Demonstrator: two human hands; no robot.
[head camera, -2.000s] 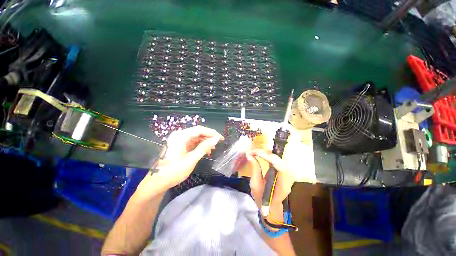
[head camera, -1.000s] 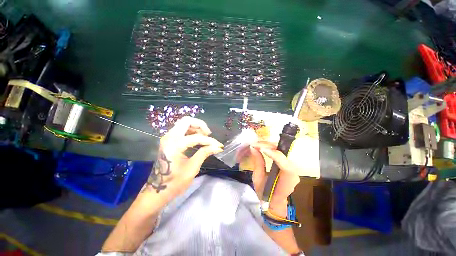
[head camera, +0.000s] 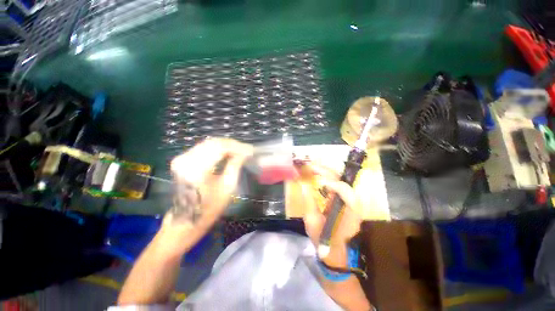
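My left hand (head camera: 204, 173) is raised over the bench left of the work board, its fingertips at a blurred clear plastic bag (head camera: 265, 161) with something reddish in it. Solder wire (head camera: 160, 179) runs from the left to this hand. My right hand (head camera: 331, 206) holds the soldering iron (head camera: 342, 197), tip pointing up and away beside the tan round pot. Its fingertips are near the bag's right side; blur hides whether they touch it. The pale yellow work board (head camera: 374, 182) lies under the right hand. The part piles are mostly hidden or blurred.
The board array (head camera: 246, 100) lies beyond my hands. The tan pot (head camera: 368, 121) and black fume fan (head camera: 444, 127) stand right. The solder reel (head camera: 111, 177) is at left. Red bins (head camera: 532, 51) are far right; blue bins (head camera: 137, 234) are below the bench edge.
The bag is now raised between my hands and shows a reddish patch. My left hand has turned and moved slightly left. The iron stays in my right hand. The camera view has shifted.
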